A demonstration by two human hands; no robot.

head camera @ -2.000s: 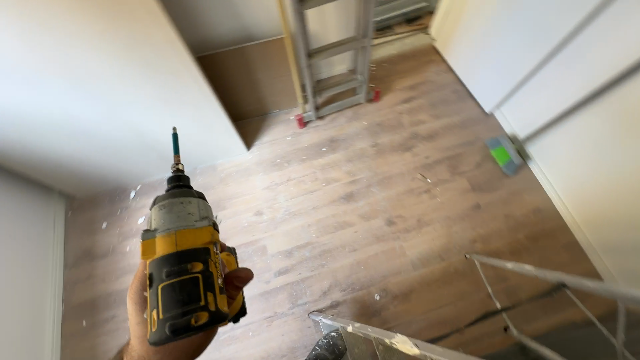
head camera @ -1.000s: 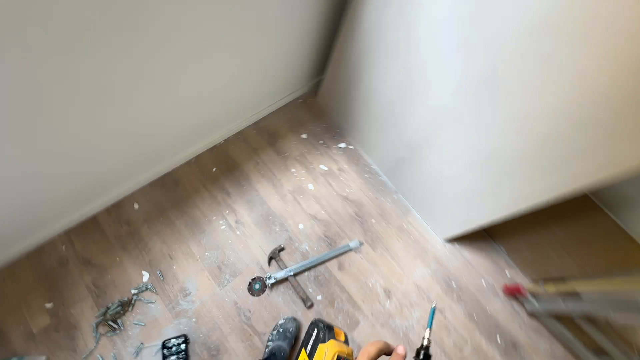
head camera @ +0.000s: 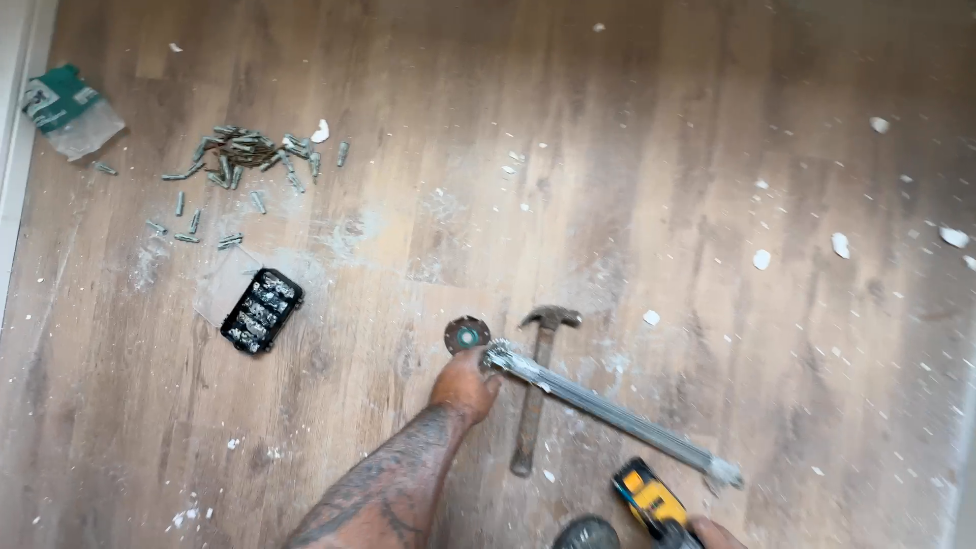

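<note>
My left hand (head camera: 462, 387) is at the near end of a long grey metal mixing paddle or similar rod (head camera: 625, 415), its fingers around that end. The rod slants over a claw hammer (head camera: 531, 396) with a rusty shaft. Just beyond my fingers lies a round cutting disc (head camera: 467, 334) with a green centre. My right hand (head camera: 715, 534), partly cut off by the bottom edge, is at a yellow and black cordless impact driver (head camera: 656, 496); its grip is mostly out of view.
An open black compartment box (head camera: 261, 311) of small parts lies left on the wood-look floor (head camera: 381, 427). Beyond it are scattered wall plugs and screws (head camera: 244, 149), and a torn plastic bag (head camera: 72, 114) by the skirting. White chips dot the floor; a shoe (head camera: 587, 534) shows below.
The view has swung down to the floor. My left hand has come into view at the end of the metal rod, which lay over the hammer a second ago.
</note>
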